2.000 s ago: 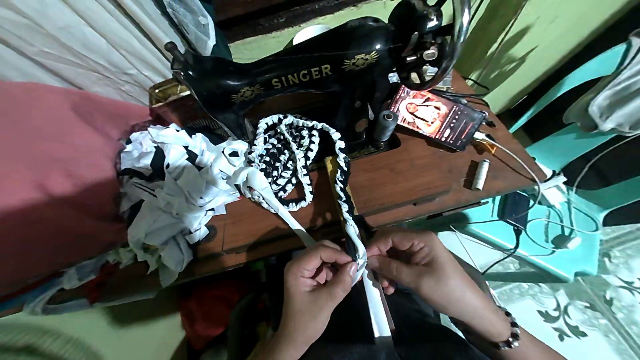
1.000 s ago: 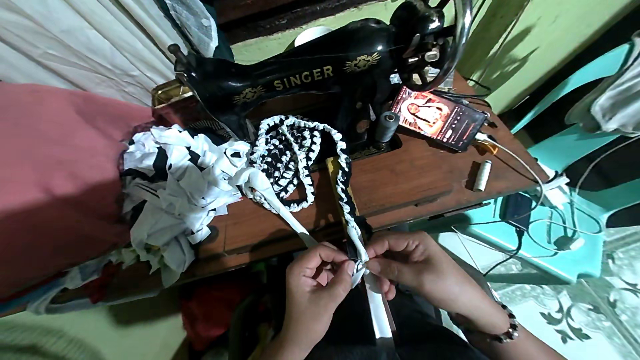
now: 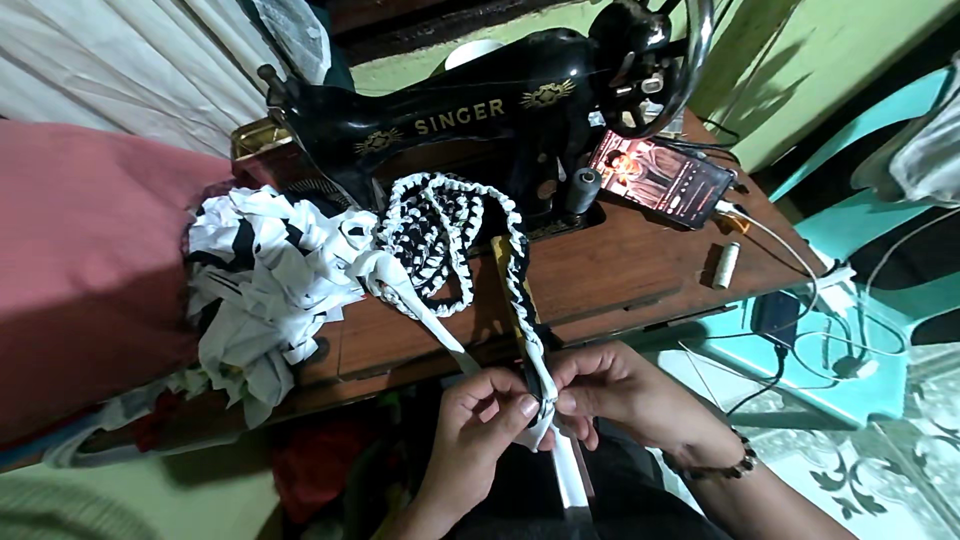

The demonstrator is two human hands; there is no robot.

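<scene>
A black and white braided fabric cord (image 3: 514, 274) runs from a coiled heap of the same braid on the sewing machine table down to my hands. My left hand (image 3: 487, 427) pinches white and black strips at the cord's lower end between thumb and fingers. Close against it, my right hand (image 3: 600, 390) grips the other side of the same end. One white fabric strip (image 3: 427, 319) stretches from a pile of white and black fabric strips (image 3: 262, 277) toward my left hand. Another white strip (image 3: 568, 472) hangs below the fingers.
A black Singer sewing machine (image 3: 465, 112) stands behind the coil on the wooden table (image 3: 615, 289). Beside it are a dark thread spool (image 3: 583, 190), a lit phone (image 3: 664, 180) with a cable, and a pale thread spool (image 3: 725, 265). A turquoise chair (image 3: 862, 367) holds an adapter and cords.
Both hands stay together at the braid's lower end. The white strip between my fingers now loops out below my left thumb.
</scene>
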